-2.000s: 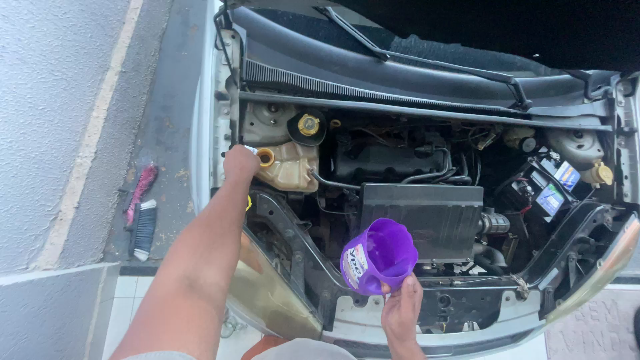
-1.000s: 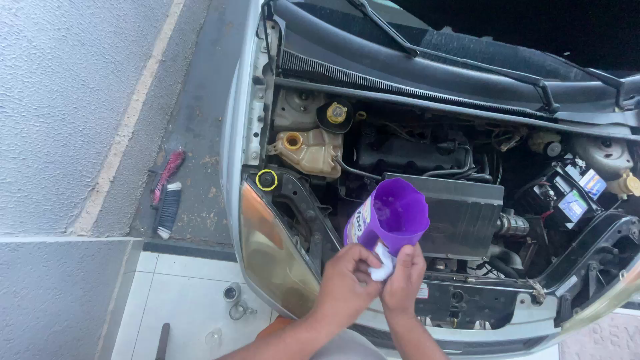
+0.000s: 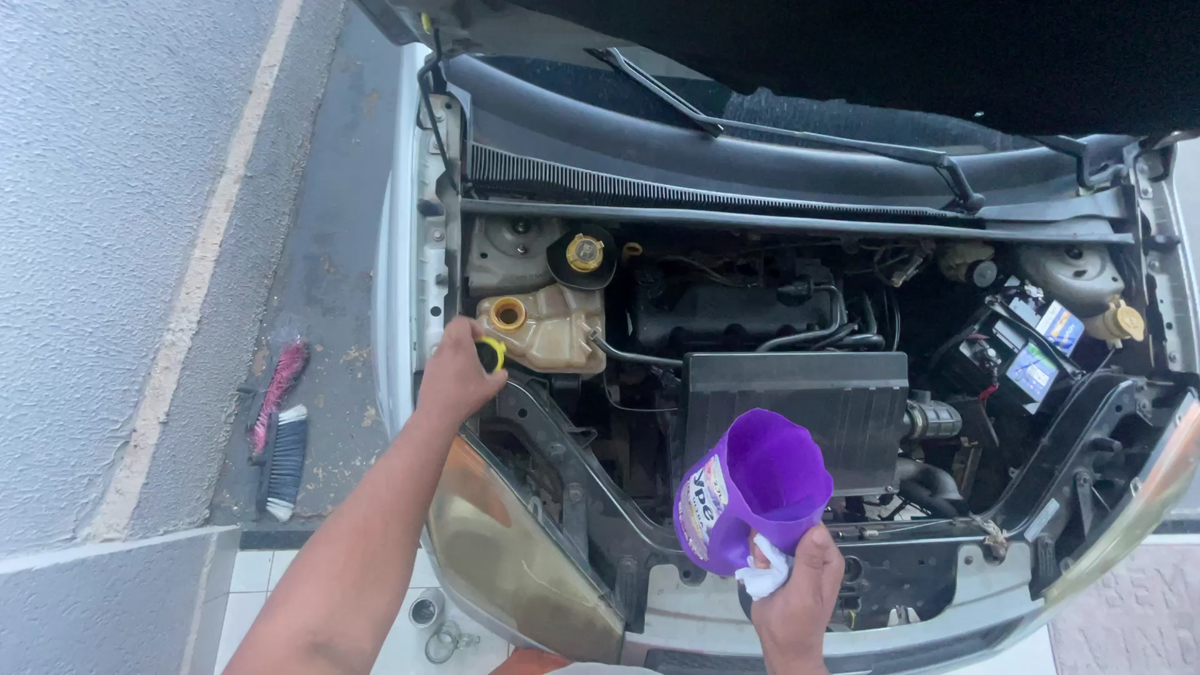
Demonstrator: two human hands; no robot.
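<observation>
My left hand point(image 3: 459, 373) grips a black cap with a yellow rim point(image 3: 490, 354), just in front of the translucent coolant expansion tank point(image 3: 558, 330). The tank's yellow-rimmed filler neck point(image 3: 508, 314) is uncovered. In my right hand point(image 3: 797, 591) are a purple cut-open plastic jug point(image 3: 755, 492), held by its handle side, and a crumpled white cloth or paper point(image 3: 764, 568) pressed against it. The jug is tilted over the front edge of the black air filter box point(image 3: 797, 412), and its wide mouth faces up. No liquid can be made out inside it.
Behind the tank is a yellow-capped reservoir point(image 3: 584, 253). The battery point(image 3: 1008, 352) and a yellow washer filler cap point(image 3: 1117, 322) are at the right. The raised hood point(image 3: 891, 56) overhangs the bay. Brushes point(image 3: 286, 459) lie by the wall; a roll point(image 3: 427, 609) is on the tiles.
My left hand has left the white cloth at the jug and moved left to the cap, which rested on the front frame one second ago. My right hand still holds the jug.
</observation>
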